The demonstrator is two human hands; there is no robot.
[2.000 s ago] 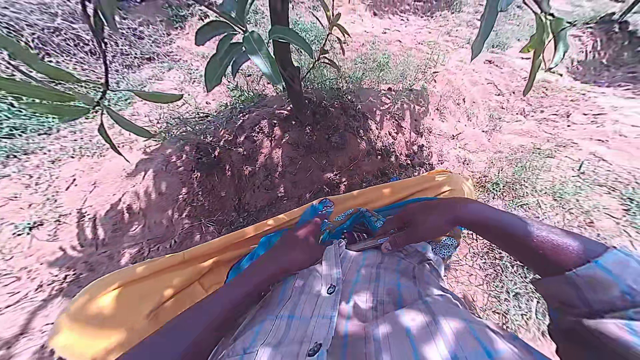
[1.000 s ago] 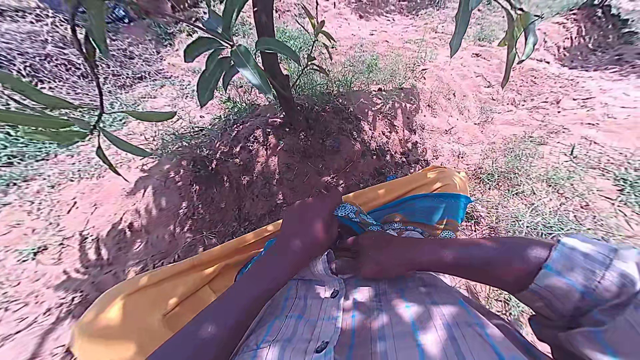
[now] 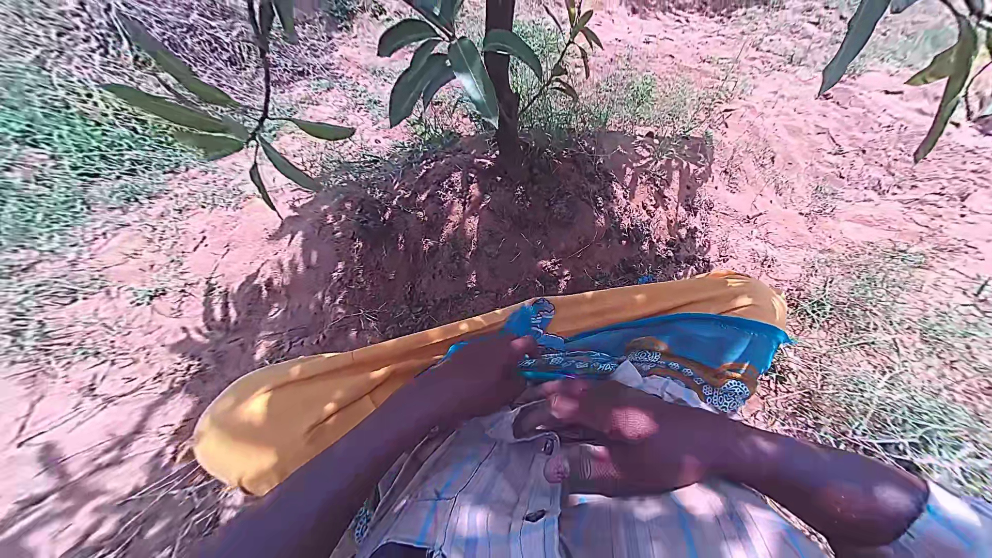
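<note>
My left hand [image 3: 484,372] is closed on a bunch of the blue patterned cloth [image 3: 682,341], with a bit of it standing up above the fingers. My right hand [image 3: 612,434] lies just right of it and lower, fingers curled at the front of the striped button shirt [image 3: 473,496]; whether they grip anything cannot be told. The blue cloth, with a white-and-dark printed border, spreads over my lap to the right. Beneath it, a yellow-orange cloth [image 3: 294,403] stretches across both knees.
A thin tree trunk [image 3: 504,93] rises from a reddish earth mound [image 3: 480,232] in front of my knees. Leafy branches [image 3: 256,132] hang at the upper left and upper right. Grass patches [image 3: 891,387] and dry sandy soil lie around.
My left hand has moved down from where it was a second ago, and a bunched end of blue cloth now shows above it. The right hand stays near the shirt front.
</note>
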